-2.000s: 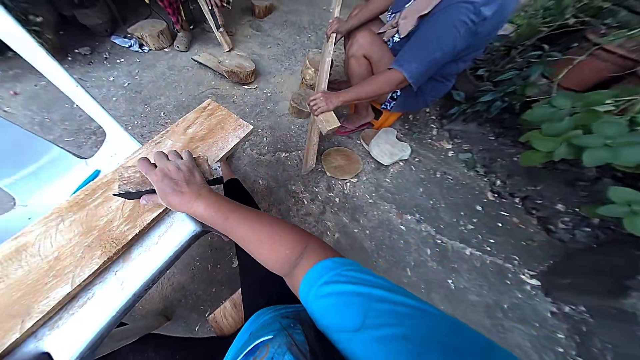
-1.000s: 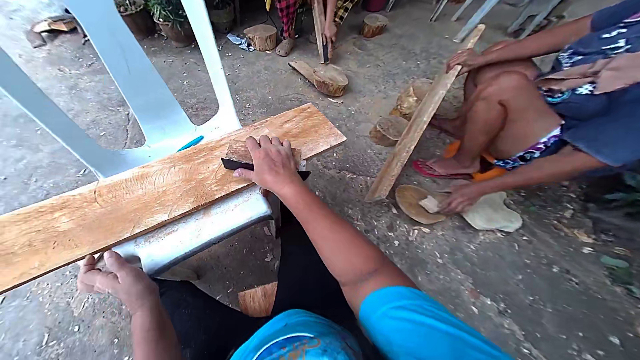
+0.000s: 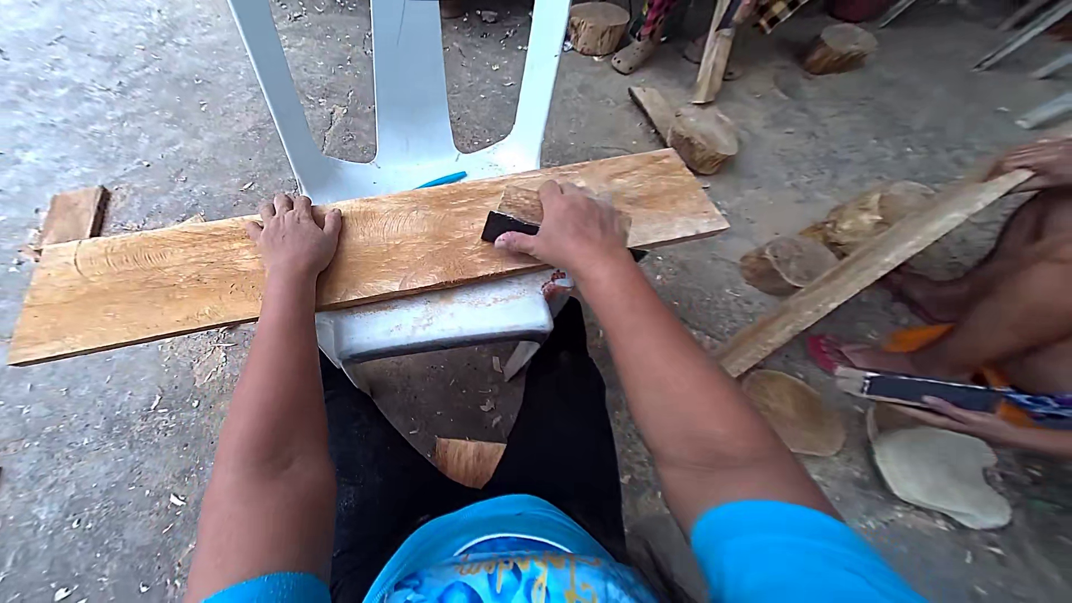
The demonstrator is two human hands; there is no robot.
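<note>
A long wooden plank (image 3: 419, 243) lies across the seat of a white plastic chair (image 3: 435, 322), its ends overhanging both sides. My left hand (image 3: 295, 239) rests flat on the plank, left of its middle, fingers spread, holding nothing. On the right part of the plank, my right hand (image 3: 578, 222) grips a wooden block with black sheet, apparently sandpaper (image 3: 509, 226), wrapped on it. The block's underside is hidden. A blue pen-like object (image 3: 442, 179) lies on the chair seat just behind the plank.
At right a person (image 3: 997, 301) holds a narrow board (image 3: 871, 268) and a dark-faced strip (image 3: 930, 392). Near them lie log pieces (image 3: 787, 264), a round wooden disc (image 3: 794, 412) and a pale flat piece (image 3: 942, 473). Behind stands a log stump (image 3: 703, 138); a short board (image 3: 74, 216) lies far left.
The view has swung right, then back left. My left hand, out of view at first and then below the plank's near edge, is now on top of it. The person at right now holds a dark-faced strip.
</note>
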